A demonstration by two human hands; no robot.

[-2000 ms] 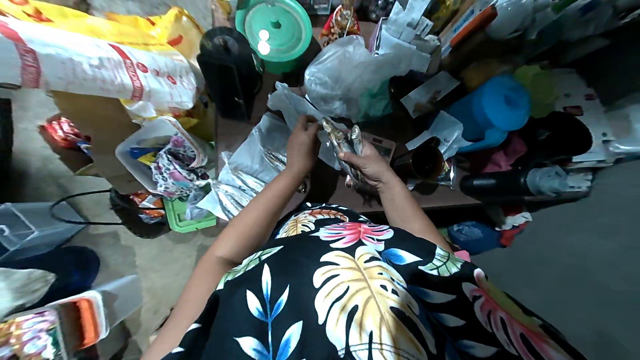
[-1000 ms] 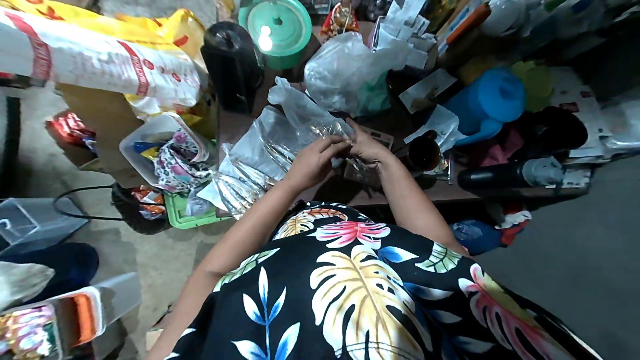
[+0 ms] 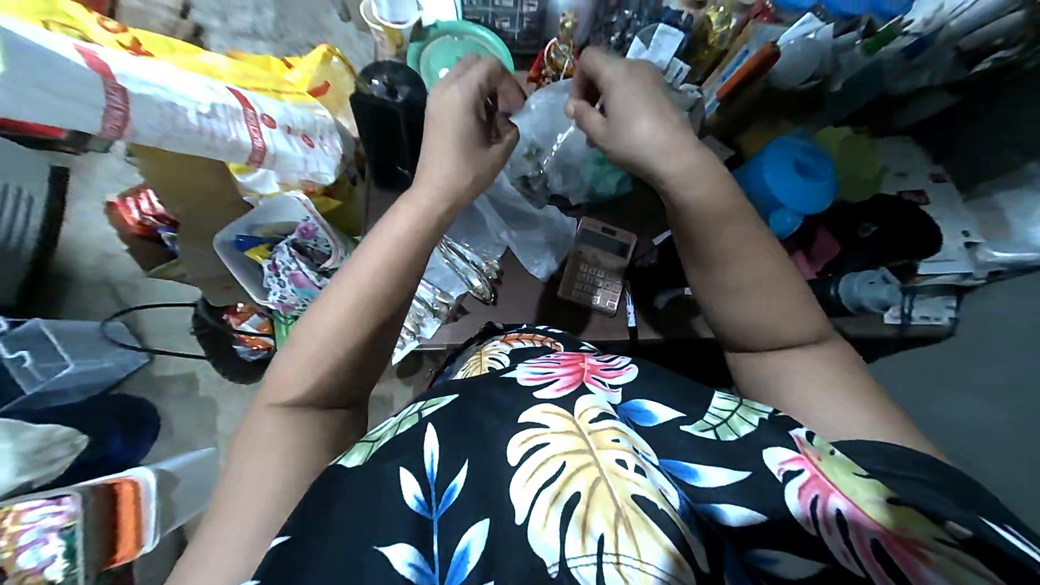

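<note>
My left hand [image 3: 471,126] is raised over the far part of the table, thumb and fingers pinched at the edge of thin clear plastic. Opposite it, my right hand [image 3: 630,114] pinches the plastic too, a short gap away; which bag it belongs to is hard to tell. Behind and below the hands lies a bulging clear plastic bag [image 3: 561,158] with something green in it. Silvery fish [image 3: 467,272] lie in clear plastic by my left forearm. A flat plastic bag [image 3: 528,231] is beside them. A pink calculator [image 3: 599,264] and a pen [image 3: 630,307] lie nearer me.
A black container [image 3: 390,122] and a green round lid [image 3: 459,53] stand beyond my left hand. At the right are a blue plastic pitcher [image 3: 786,179] and assorted clutter. A white bin [image 3: 244,252] holding patterned cloth stands left of the table [image 3: 520,305].
Both hands have moved up and apart, away from the near part of the table. The fish held in my hands earliest are no longer in them. The calculator is now uncovered.
</note>
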